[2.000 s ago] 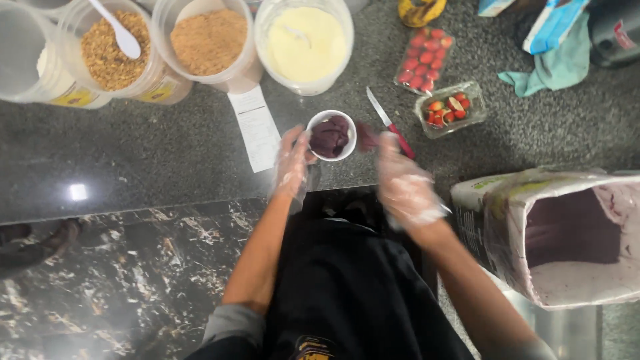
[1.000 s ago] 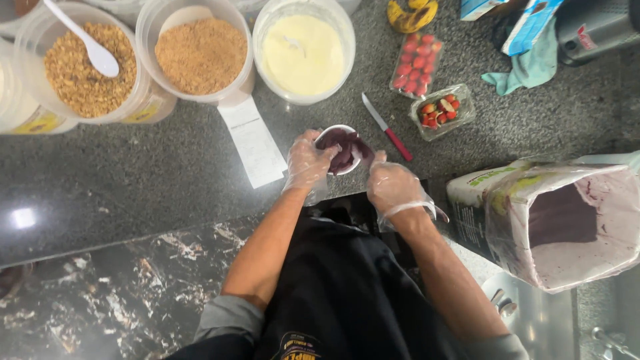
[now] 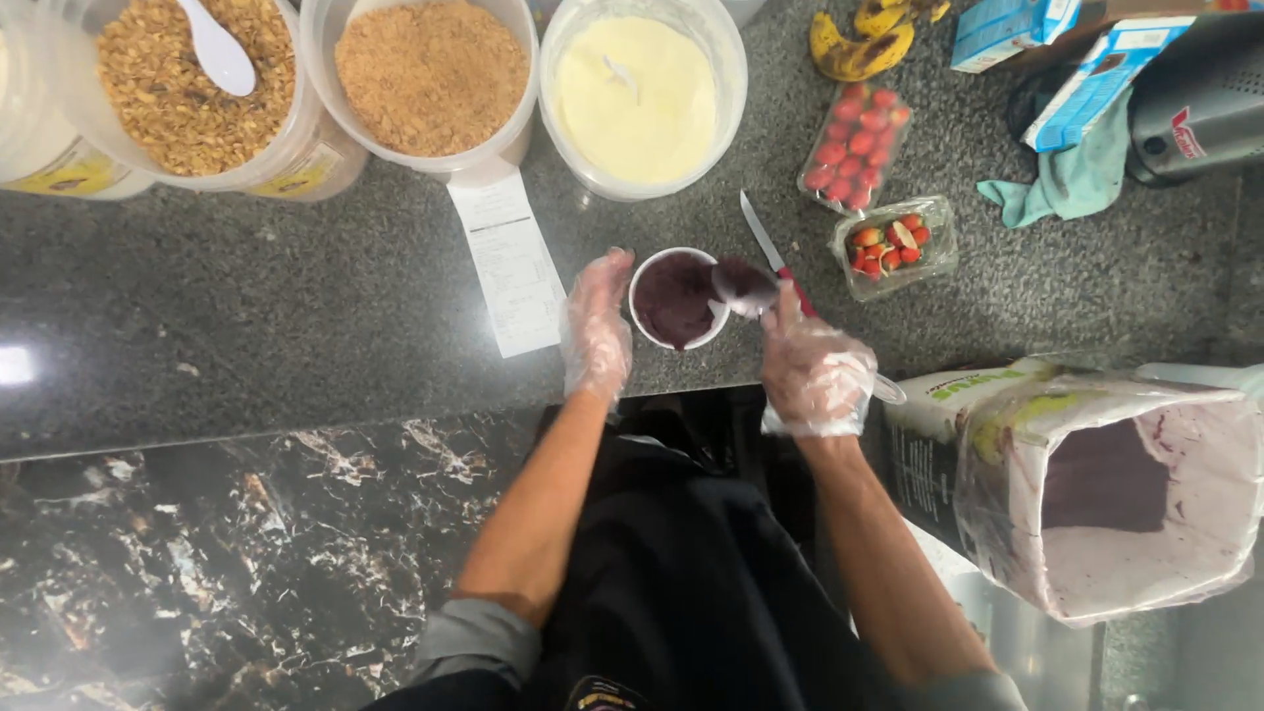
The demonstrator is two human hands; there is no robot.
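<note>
A white cup [image 3: 679, 299] filled with dark purple açaí-like paste sits near the counter's front edge. My left hand [image 3: 598, 321], in a clear plastic glove, rests against the cup's left side. In my gloved right hand [image 3: 815, 365] is a spoon [image 3: 746, 286], its bowl coated with the purple paste and over the cup's right rim; its handle end shows beyond my palm. A paring knife with a red handle [image 3: 762, 237] lies just behind the right hand, which partly hides the handle. Left of my left hand lies a printed paper slip [image 3: 509, 267].
Tubs of granola [image 3: 197, 89], tan powder [image 3: 432, 79] and cream-coloured powder [image 3: 637, 99] line the back. Strawberry packs [image 3: 857, 148] [image 3: 894, 247], bananas [image 3: 861, 49], cartons [image 3: 1096, 79], a teal cloth [image 3: 1071, 178] and a dark appliance [image 3: 1200, 109] stand right. A bag-lined bucket [image 3: 1136, 504] stands at front right.
My left hand's fingers have moved off the paste to the cup's side. The paste, uneven a second ago, now looks flatter. The right hand has moved slightly away from the cup.
</note>
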